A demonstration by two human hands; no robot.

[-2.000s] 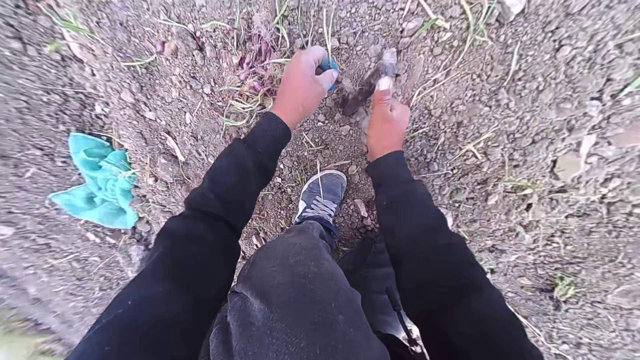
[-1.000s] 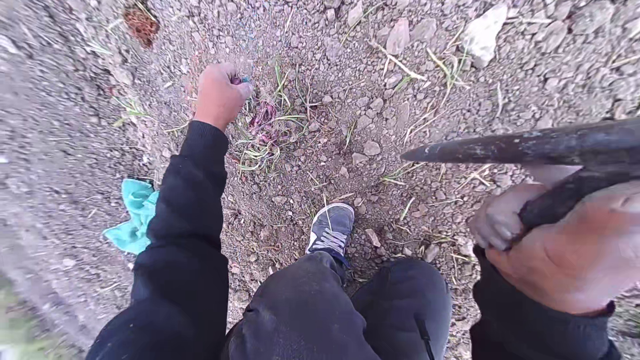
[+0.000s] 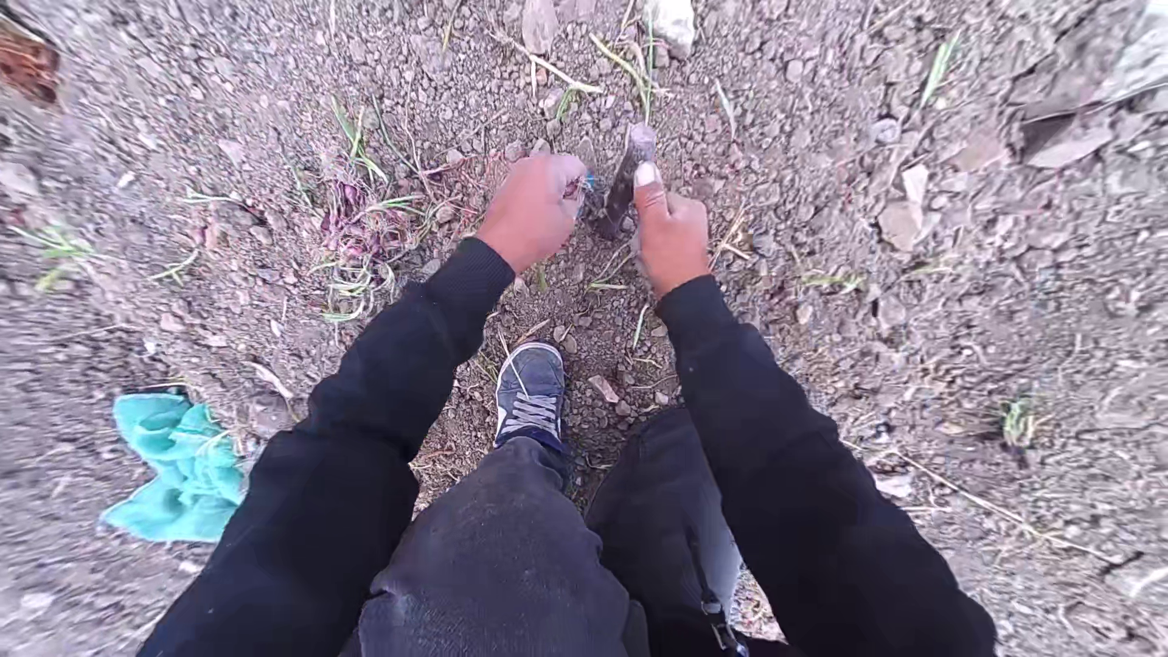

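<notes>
My right hand point(image 3: 673, 228) is closed around a dark pick-like hand tool point(image 3: 622, 187), its thumb along the top and the tool's lower end at the soil. Just left of it, my left hand point(image 3: 534, 205) is held low over the ground, fingers curled at a small blue item point(image 3: 589, 182); most of that item is hidden by the fingers. A loose heap of small reddish-purple onion-like seedlings point(image 3: 351, 224) with green leaves lies on the soil to the left of my left hand.
A crumpled turquoise cloth or mesh point(image 3: 187, 470) lies at the lower left. My shoe point(image 3: 531, 392) stands on the stony soil below my hands. A pale stone point(image 3: 672, 23) sits at the top, flat stones point(image 3: 1068, 137) at the upper right, and a reddish-brown thing point(image 3: 26, 64) at the upper left edge.
A second ago the tool was raised at the right and my left hand was above the seedling heap; now the tool is down at the soil and my left hand has moved right, beside it.
</notes>
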